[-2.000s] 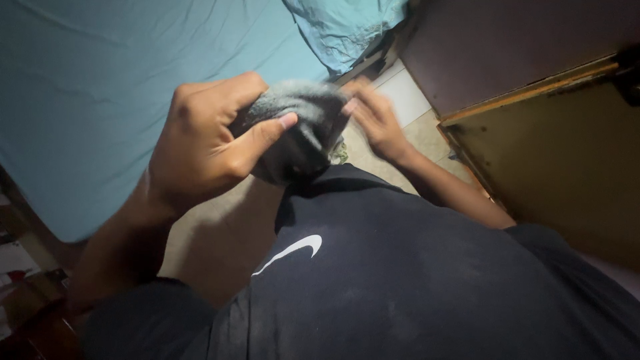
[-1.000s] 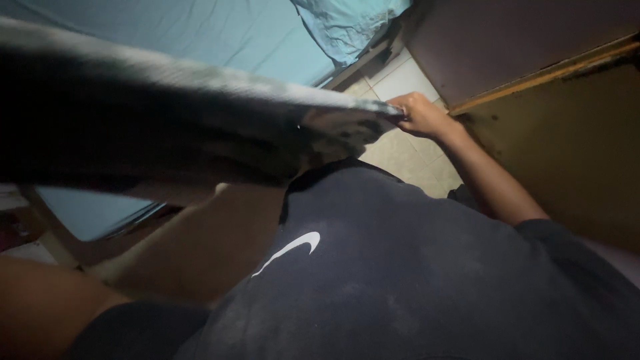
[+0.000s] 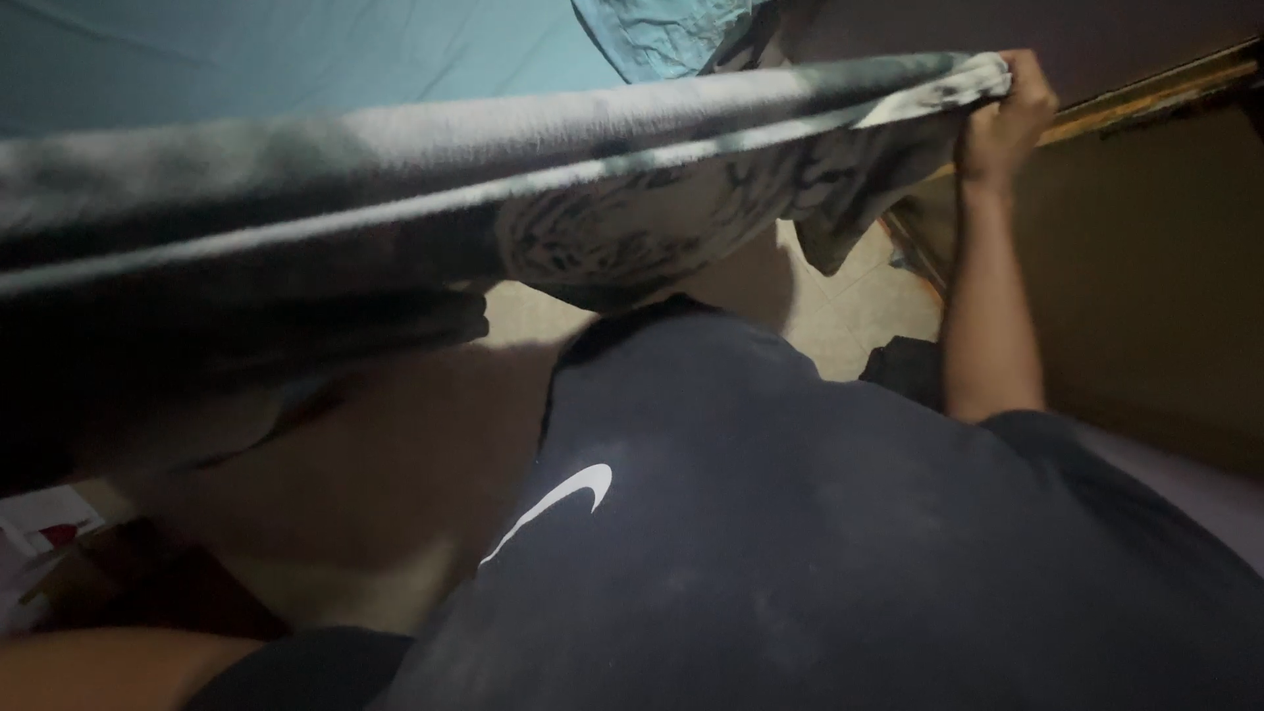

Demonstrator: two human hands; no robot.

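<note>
A patterned grey, white and black cloth [image 3: 632,188] stretches across the upper part of the head view, from the left edge to my right hand [image 3: 1012,109]. That hand is shut on its gathered corner at the upper right. Folds run along the cloth's top edge, and its lower part hangs down, dark at the left. My left hand lies outside the frame; only a piece of the left arm [image 3: 118,667] shows at the bottom left, so what that hand holds is hidden.
Beyond the cloth is a light blue sheet [image 3: 296,49] with a crumpled blue fabric piece [image 3: 671,35] beside it. Wooden furniture [image 3: 1145,257] with a lighter edge stands at the right. Tiled floor [image 3: 859,306] shows below the cloth. Small items [image 3: 54,523] lie at the lower left.
The cloth, bunched between both hands two seconds ago, is now spread wide. My left hand has gone out of view to the left. My right hand has moved right and up, still gripping the cloth.
</note>
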